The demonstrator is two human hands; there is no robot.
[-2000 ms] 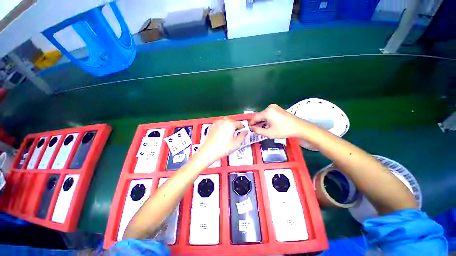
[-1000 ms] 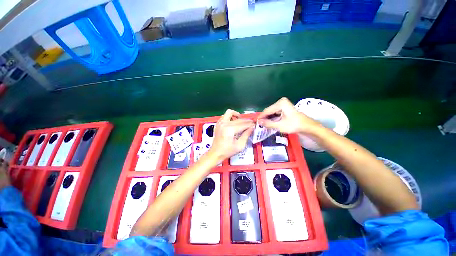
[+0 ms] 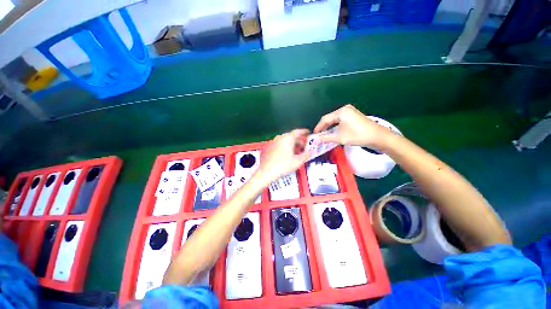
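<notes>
A red tray (image 3: 295, 203) lies in front of me with two rows of white and dark grey handsets, each with a black round camera area. My left hand (image 3: 284, 156) and my right hand (image 3: 352, 128) meet above its upper right part. Both hold a small white printed label (image 3: 318, 145) between their fingertips. Loose white labels (image 3: 208, 174) lie tilted over handsets in the upper row. A dark handset (image 3: 290, 251) in the lower row bears small white labels. My hands and left forearm hide parts of some handsets.
A second red tray (image 3: 90, 224) with handsets lies at the left, beside a blue sleeve (image 3: 18, 279). White label rolls (image 3: 370, 162) and a tan-brown ring roll (image 3: 393, 219) lie right of the tray. A blue stool (image 3: 107, 60) and cartons stand beyond the green surface.
Both hands have shifted slightly with the label between them, which is now more level. The rolls at the right are tilted differently. A blue sleeve has appeared at the left edge. The view has shifted slightly.
</notes>
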